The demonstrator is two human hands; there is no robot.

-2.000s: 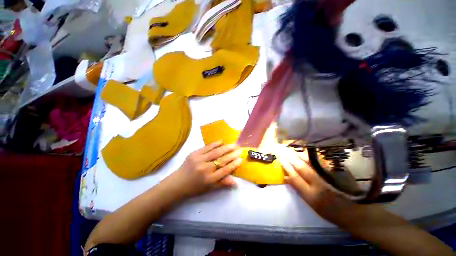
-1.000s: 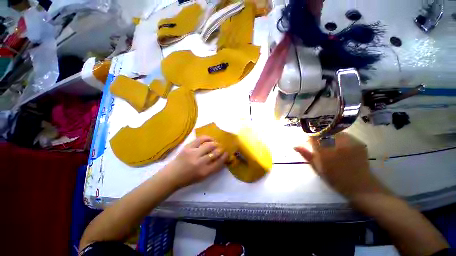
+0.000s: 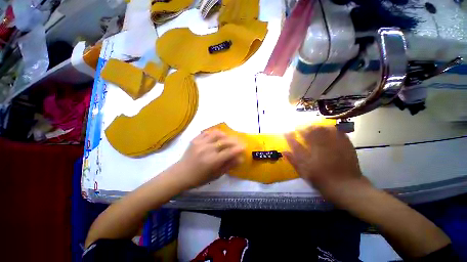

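Note:
A mustard-yellow curved cut piece (image 3: 263,171) lies flat on the table in front of the machine head. A small black woven label (image 3: 266,155) with white lettering lies on its middle. My left hand (image 3: 215,156) rests on the piece's left part, fingers bent over it. My right hand (image 3: 325,156) is slightly blurred and lies over the piece's right part, with fingertips beside the label. Whether either hand grips the fabric cannot be told. The presser foot area (image 3: 310,107) is behind the piece in bright lamp glare.
A stack of yellow crescent pieces (image 3: 153,123) lies at left, small yellow pieces (image 3: 124,77) behind it. A labelled yellow piece (image 3: 197,51) lies further back. The sewing machine head (image 3: 327,56) with a chrome loop (image 3: 393,66) and pink strip (image 3: 289,43) stands right.
The yellow piece was folded up at its right side and now lies spread flat, label facing up. My right hand has moved left from beside the machine foot onto the piece.

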